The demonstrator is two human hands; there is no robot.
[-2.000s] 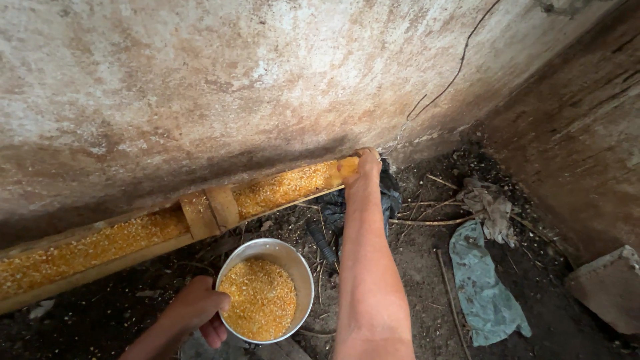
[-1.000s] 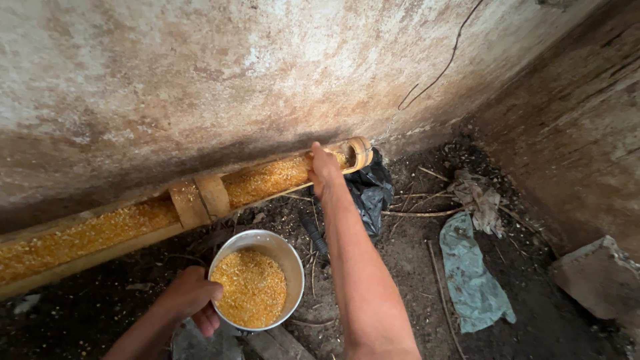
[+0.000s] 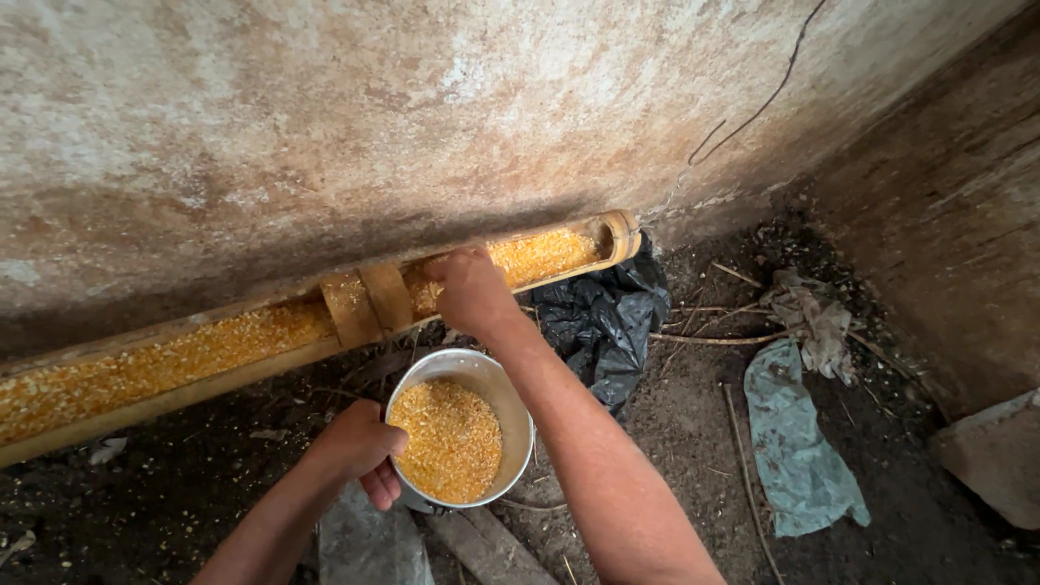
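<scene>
My left hand [image 3: 367, 455] grips the rim and side of a round metal pot [image 3: 521, 443], thumb at the rim. Cracked yellow corn [image 3: 448, 439] lies in the pot. Above it, a split bamboo trough [image 3: 268, 370] runs along the wall, filled with the same kind of corn [image 3: 203, 349]. My right hand [image 3: 473, 291] is in the trough, just right of its uncut bamboo node band [image 3: 367, 305], touching the corn; its fingertips are partly hidden, and whether it holds any corn is unclear. The closed trough end [image 3: 624, 234] lies to its right.
A stained wall [image 3: 325, 130] stands close behind the trough. Black plastic [image 3: 609, 325] lies beneath the trough's right end. On the dirt floor are sticks [image 3: 743, 479], a greenish plastic sheet [image 3: 800, 443], a crumpled rag [image 3: 804, 313], boards [image 3: 487, 548] and a block [image 3: 999, 455] at the right.
My right hand has moved leftward along the trough from its right end to near the node band, uncovering the closed end. My left hand still holds the pot.
</scene>
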